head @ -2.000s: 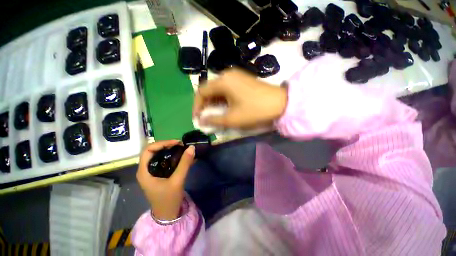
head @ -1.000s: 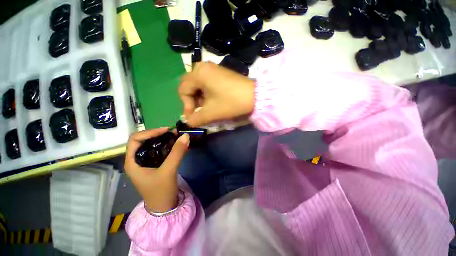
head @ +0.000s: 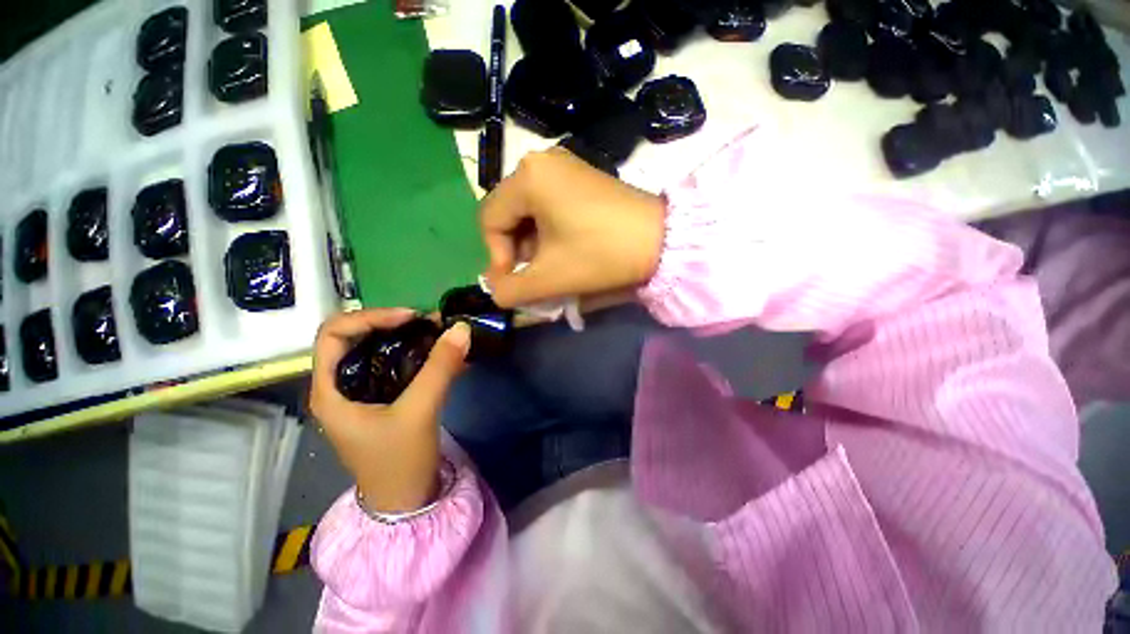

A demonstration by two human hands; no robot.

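Note:
My left hand (head: pixel 390 403) holds a glossy black charging case (head: pixel 378 362) at the bench's front edge. The case looks open, with one half (head: pixel 478 315) towards my right hand. My right hand (head: pixel 558 235) pinches a small white wiping cloth (head: pixel 564 308), mostly hidden by the fingers, against that half. The green mat (head: pixel 394 173) lies just behind my hands. Whether the fingertips touch the inside or the rim of the half is hard to tell.
A white blister tray (head: pixel 112 151) with black cases in its pockets is at left. A yellow note (head: pixel 330 67) and a pen (head: pixel 332 204) lie along the mat. A marker pen (head: pixel 494 99) and many loose cases (head: pixel 942 74) lie behind and right. White empty trays (head: pixel 198 514) are below the bench.
Since two seconds ago, my right hand has moved down onto the open case held by my left hand. The view has tilted down. In the last second, both hands have shifted only slightly.

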